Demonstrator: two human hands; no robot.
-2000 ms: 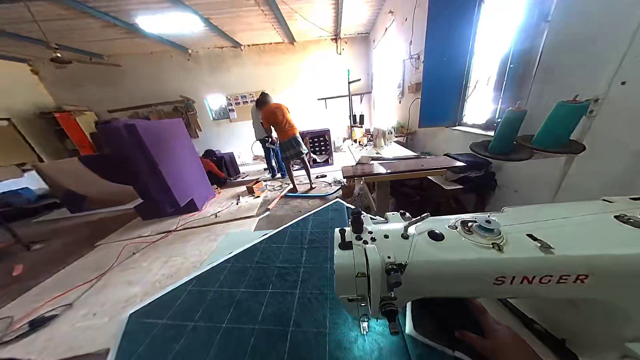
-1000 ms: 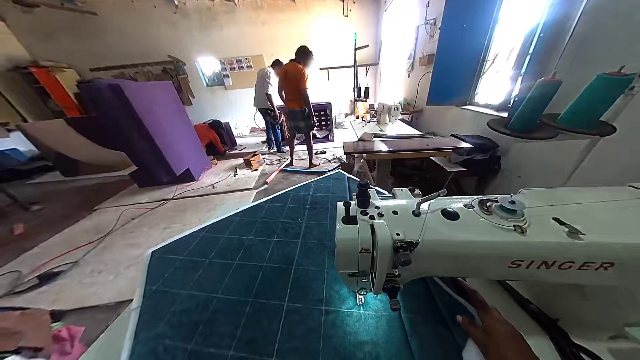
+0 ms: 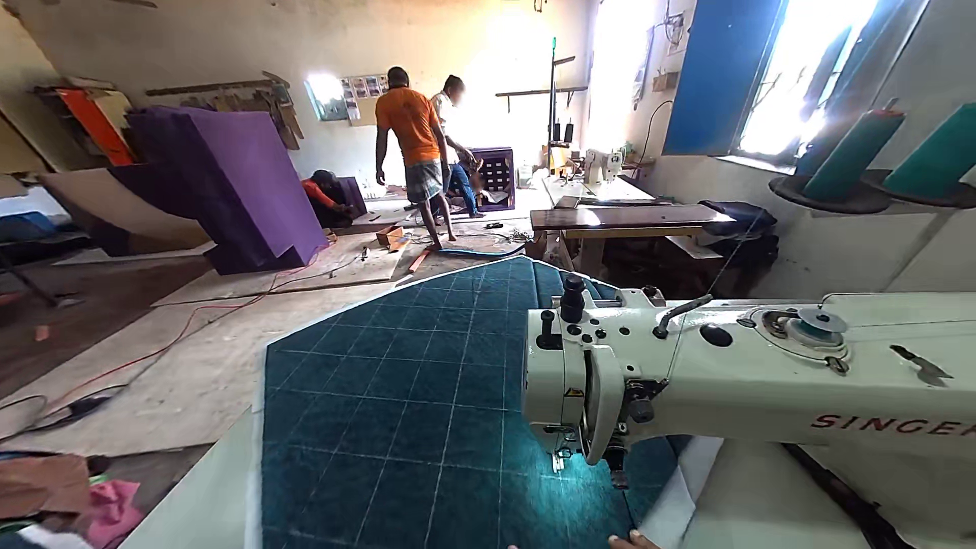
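Teal fabric with a light-colored grid and pale edging (image 3: 396, 381) lies beneath the head of a white Singer sewing machine (image 3: 686, 358). The needle and presser foot (image 3: 559, 462) are over the fabric, lit by a lamp. At the bottom edge, the fingertips of my right hand (image 3: 634, 540) rest at the fabric, right of the presser foot and nearer to me. Only a sliver of a fingertip of my left hand (image 3: 513, 546) shows, farther left on the fabric. The rest of both hands is out of frame. A white backing (image 3: 690, 480) shows at the fabric's right side.
Green thread cones (image 3: 854, 156) stand at the upper right. Ahead is a brown-topped table (image 3: 625, 219), with another sewing machine (image 3: 602, 165) beyond. A purple upholstered piece (image 3: 236, 183) stands left. Several people work at the back, one in an orange shirt (image 3: 409, 126). Cloth scraps (image 3: 46, 488) lie lower left.
My right hand has moved left from below the machine arm to the fabric's near part. A left fingertip has come into view. The person in orange, bent over earlier, now stands upright.
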